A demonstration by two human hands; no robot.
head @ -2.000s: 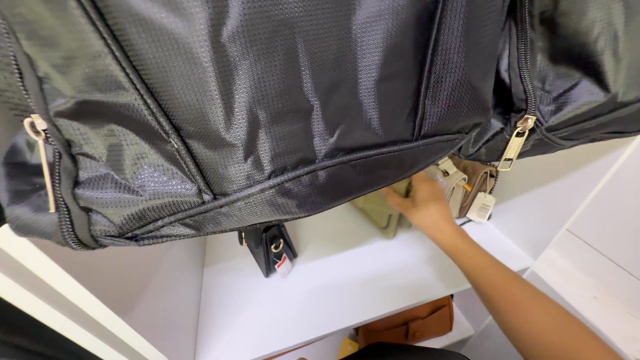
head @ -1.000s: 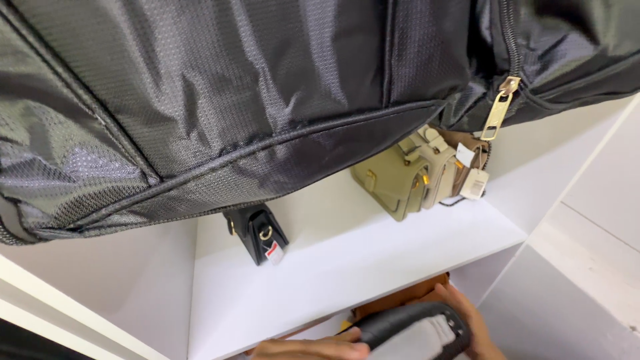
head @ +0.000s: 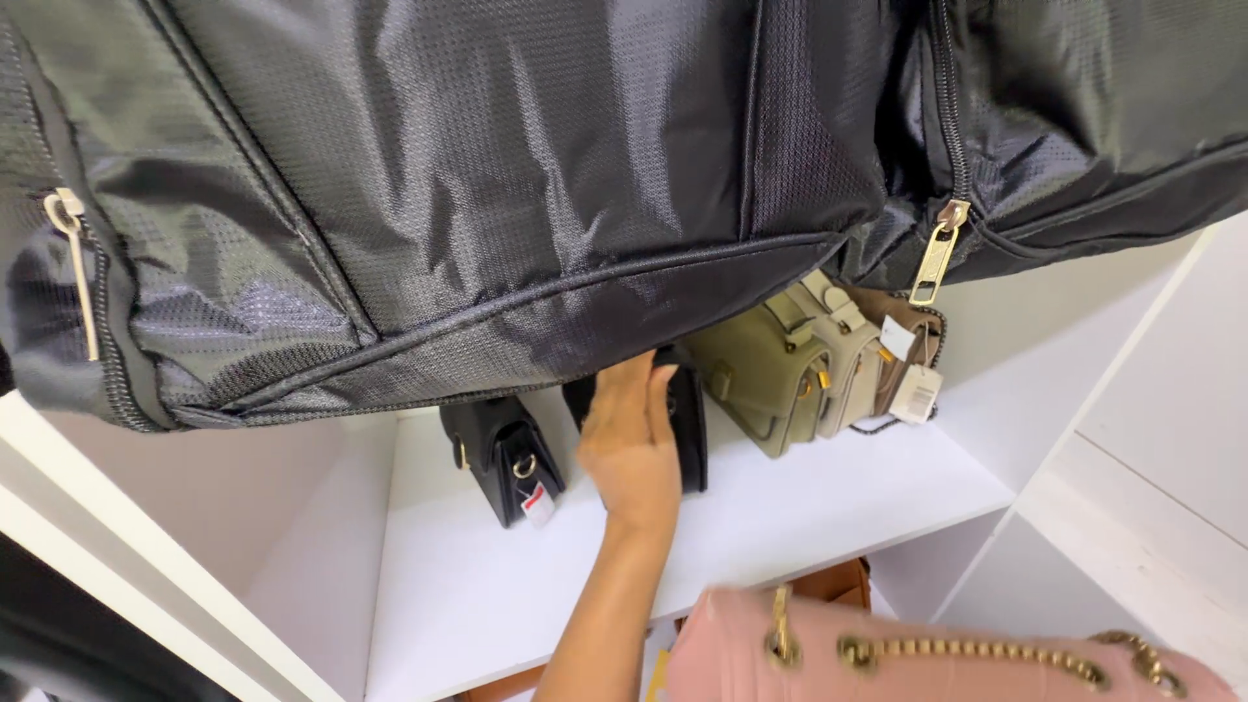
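My left hand (head: 629, 439) reaches up from the bottom centre and lies against a black handbag (head: 689, 429) on the white shelf (head: 468, 595). Its fingertips are partly hidden, so whether it grips the bag cannot be told. Left of it stands a smaller black handbag (head: 502, 458) with a metal ring and a red and white tag. To the right are an olive green handbag (head: 770, 380), a cream one (head: 853, 375) and a brown one (head: 912, 341) with paper tags. A pink handbag (head: 926, 648) with a gold-coloured chain fills the bottom right. My right hand is not in view.
A large black fabric bag (head: 507, 185) with zips hangs over the upper view and covers the back of the shelf. White side panels (head: 1082, 341) border the shelf. Part of a brown-orange bag (head: 834, 585) shows below the shelf's front edge.
A second ago both hands held a black bag low in front; now my left hand is up at a black handbag on the shelf. The pink handbag has come into view, and my right hand has left it.
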